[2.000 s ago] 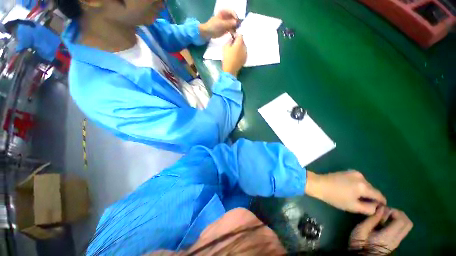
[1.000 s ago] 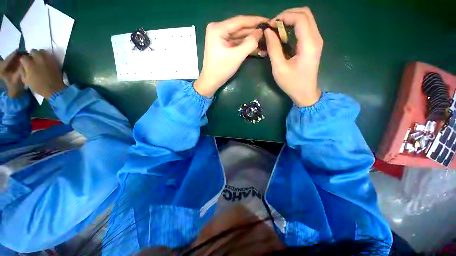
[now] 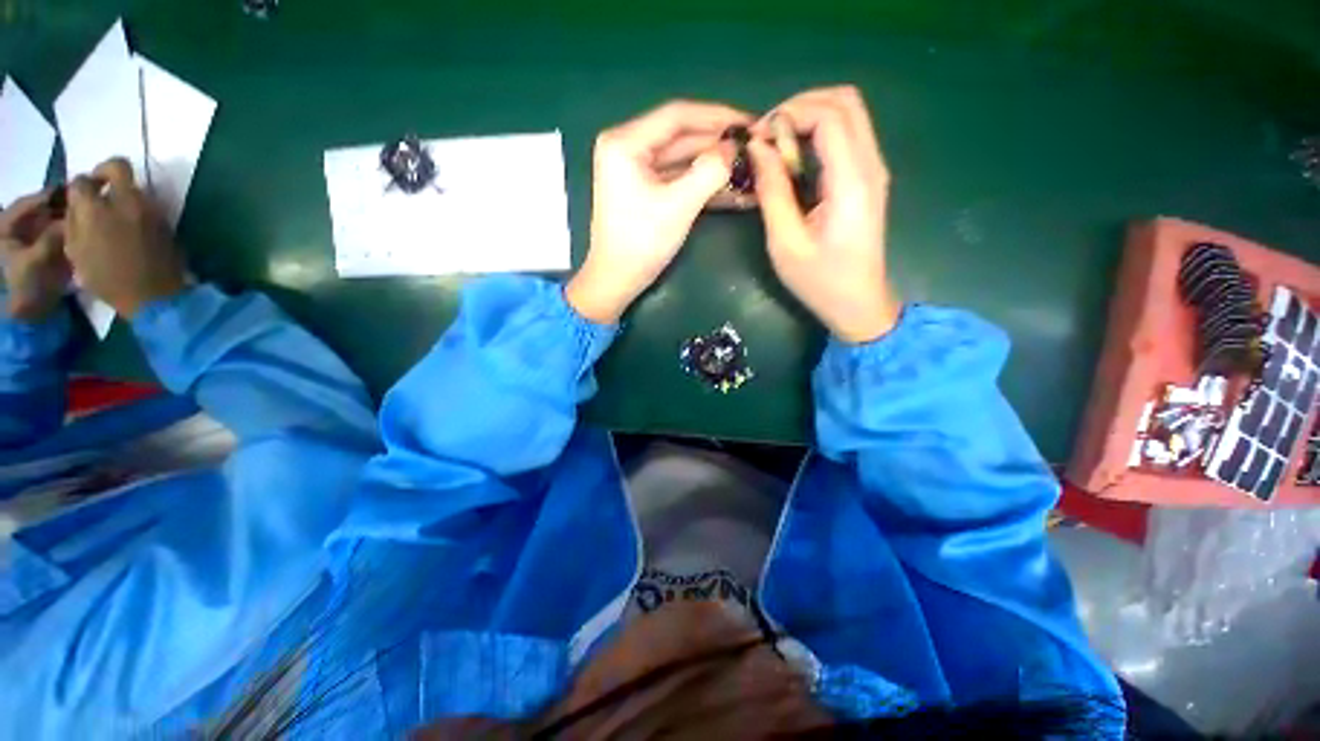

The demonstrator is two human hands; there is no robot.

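My left hand (image 3: pixel 654 203) and my right hand (image 3: pixel 828 210) meet over the green bench. A small dark part (image 3: pixel 740 159) is between their fingertips, mostly hidden; the left fingers grip it. A thin tan tool (image 3: pixel 788 145) shows between my right fingers, partly hidden. Another dark round part with bright points on its rim (image 3: pixel 717 356) lies on the bench near the front edge, below my hands. A third dark part (image 3: pixel 410 164) sits on the upper left area of a white sheet (image 3: pixel 449 225) left of my hands.
A salmon-orange tray (image 3: pixel 1118 362) at the right holds a black ribbed strip (image 3: pixel 1219 301), small white and silver pieces (image 3: pixel 1180 427) and a grid of dark rectangles (image 3: pixel 1274 398). A neighbour's hands (image 3: pixel 122 239) work over white sheets (image 3: pixel 102 116) at far left. Clear plastic (image 3: pixel 1223 579) lies below the tray.
Since one second ago the bench, sheet and my hands have shifted lower in view, and the tray slightly left. My hands still hold the dark part and the tan tool.
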